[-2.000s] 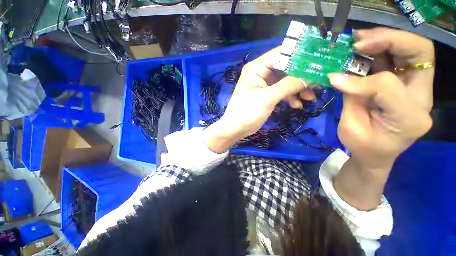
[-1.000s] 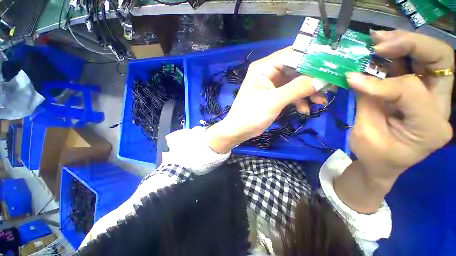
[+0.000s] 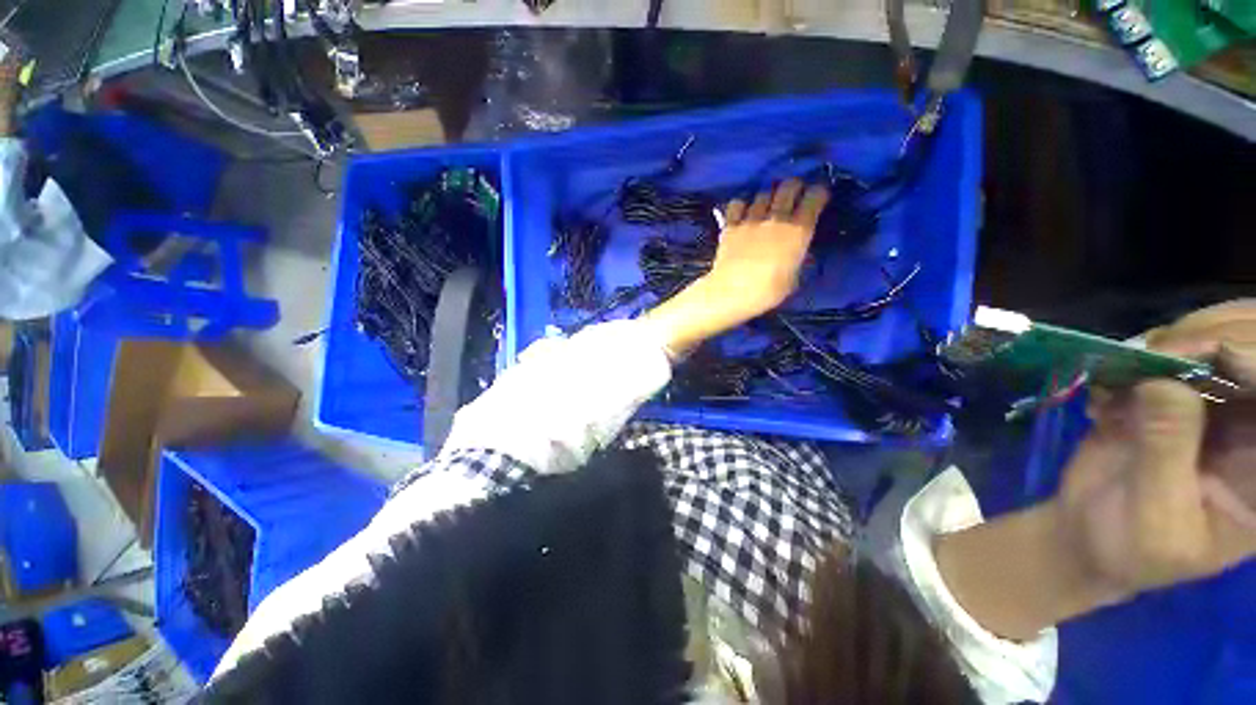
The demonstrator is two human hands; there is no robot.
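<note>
My right hand [image 3: 1171, 475], cut off by the right picture edge, holds a green circuit board [image 3: 1081, 351]. The board is seen nearly edge-on, with a white part at its left end and thin coloured wires below it. My left hand [image 3: 765, 255] is down in the large blue bin [image 3: 975, 207], fingertips among black cables [image 3: 854, 200]. Its fingertips are partly hidden, so whether it grips a cable cannot be told. The iron [image 3: 953, 55] and a thinner dark rod [image 3: 901, 48] hang over the bench edge above the bin's right end.
A smaller blue bin [image 3: 331, 338] with cables and a dark curved strap [image 3: 451, 344] stands at left. More boards [image 3: 1198, 35] lie on the bench at top right, cables with silver ends [image 3: 347, 66] at top left. Cardboard box [image 3: 207, 393], blue stool and crates are on the floor. Another person's sleeve [image 3: 42, 241] shows at far left.
My left hand has let go of the board and moved down into the large bin. My right hand has carried the board down and right, away from the iron, and tilted it edge-on.
</note>
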